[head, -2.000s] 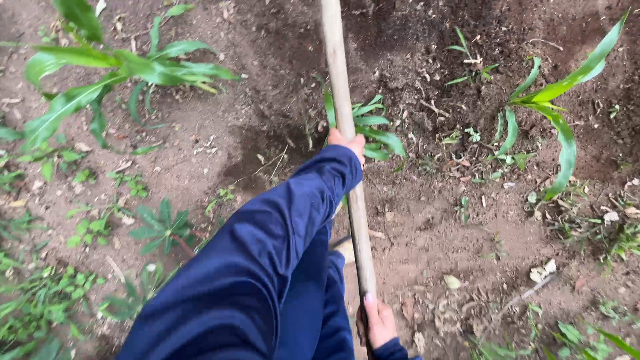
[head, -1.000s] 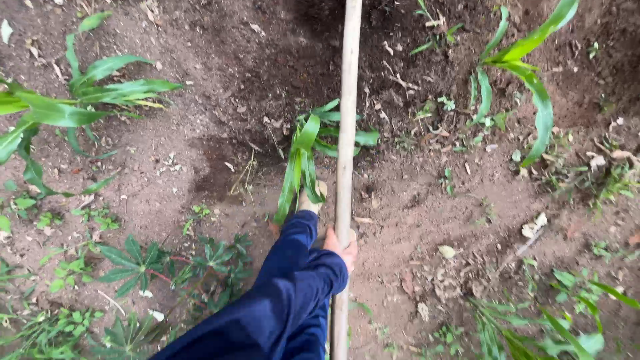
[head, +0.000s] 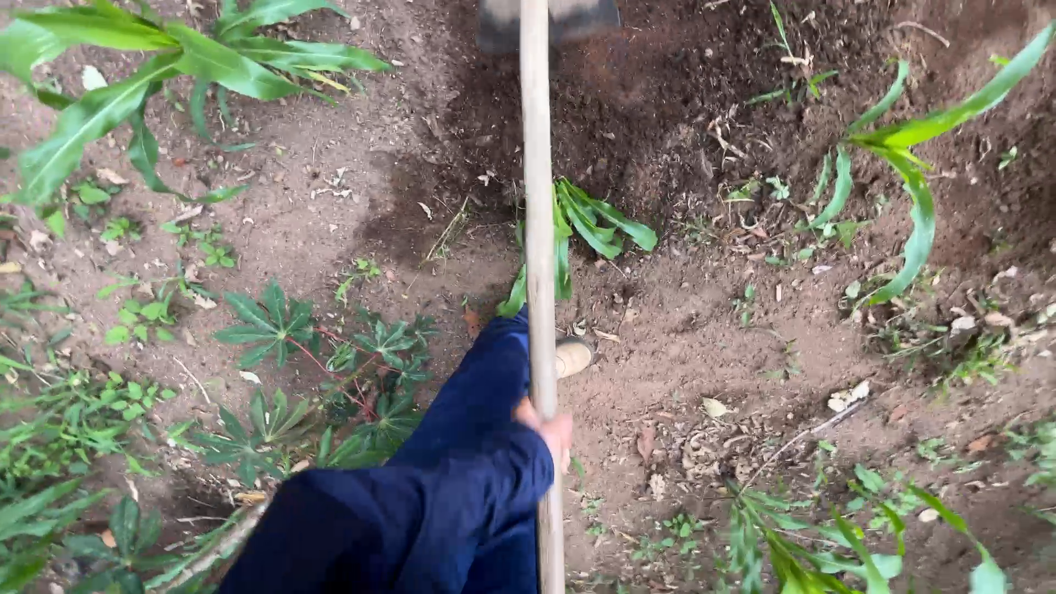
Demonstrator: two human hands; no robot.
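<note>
A long wooden handle (head: 540, 247) runs from the top edge to the bottom edge. At its far end is a dark, wide metal hoe blade (head: 586, 21), partly cut off by the frame, against loose dark soil (head: 627, 132). My left hand (head: 551, 431), at the end of a dark blue sleeve, is closed around the lower handle. A small green plant with strap-like leaves (head: 606, 219) stands partly behind the handle, between the blade and my hand. My right hand is not in view.
Young maize plants grow at the upper left (head: 177, 54), right (head: 895, 148) and lower right (head: 775, 544). A palmate-leaved plant (head: 276, 326) with red stems is left of my leg. A tan shoe (head: 573, 357) is beside the handle.
Two seconds ago both hands were on the handle; my right hand has since left view. The hoe blade now shows at the top edge, where one second ago only the handle showed.
</note>
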